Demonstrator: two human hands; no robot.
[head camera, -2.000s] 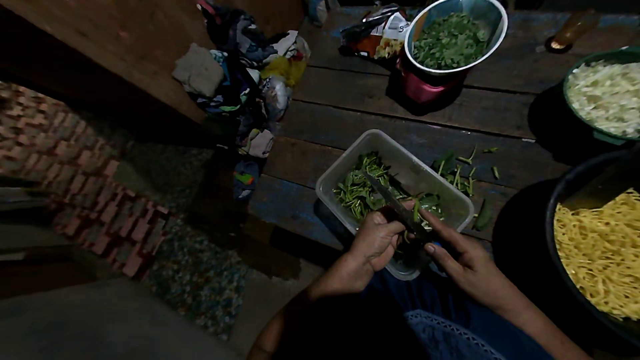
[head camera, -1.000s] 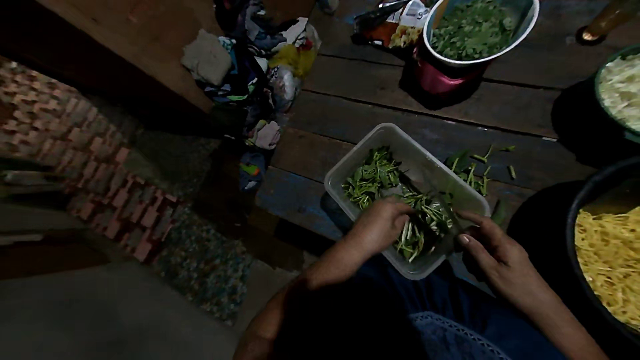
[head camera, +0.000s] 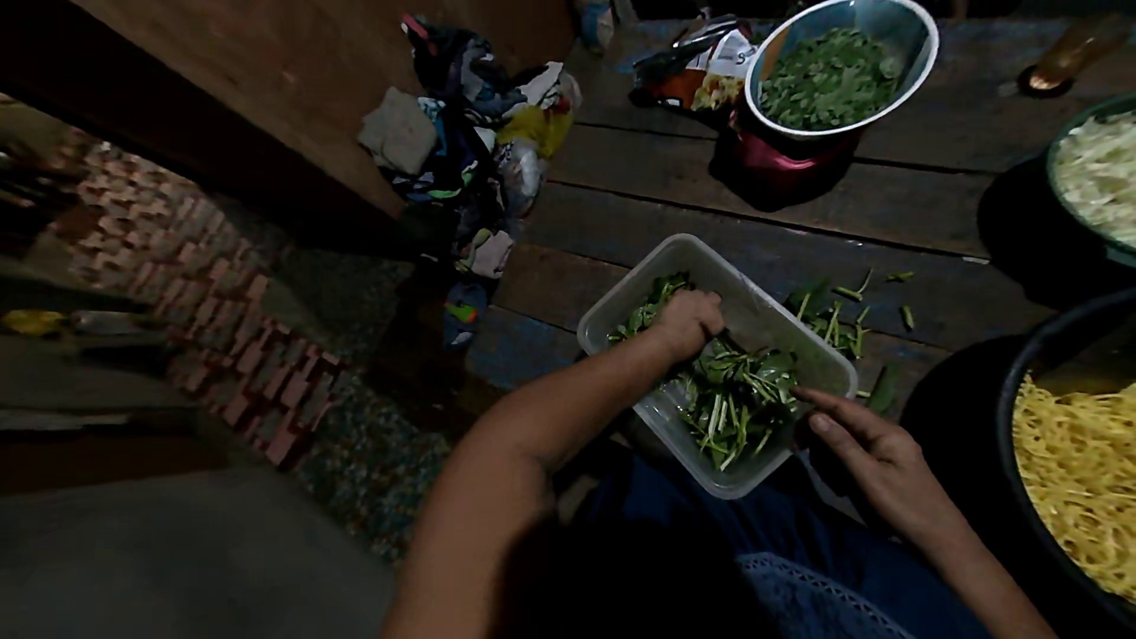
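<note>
A clear plastic container (head camera: 754, 297) sits tilted across the near part of the wooden table, holding cut leafy greens (head camera: 732, 399) with pale green stems. My left hand (head camera: 688, 324) reaches into its upper left part, curled down onto the greens; its fingertips are hidden, so whether it grips any is unclear. At the container's right rim is my right hand (head camera: 865, 444), index finger over the edge near the greens and thumb beside it; whether it holds something is too dark to tell. Cut stem pieces (head camera: 834, 328) lie on the table beyond the rim.
Chopped green leaves fill a white-rimmed bowl (head camera: 932, 53) on a red base. Right of me stand a dark pot (head camera: 1007, 408) of yellow noodles (head camera: 1074, 488) and a green-rimmed bowl of shredded pale vegetable (head camera: 1100, 177). Packets (head camera: 723, 67), a cloth pile (head camera: 470, 115) and a glass-like object (head camera: 1065, 62) lie farther off.
My hands were close together over the container with a dark, knife-like blade between them. They have moved apart, the left toward the container's far left part. The blade is no longer plainly visible.
</note>
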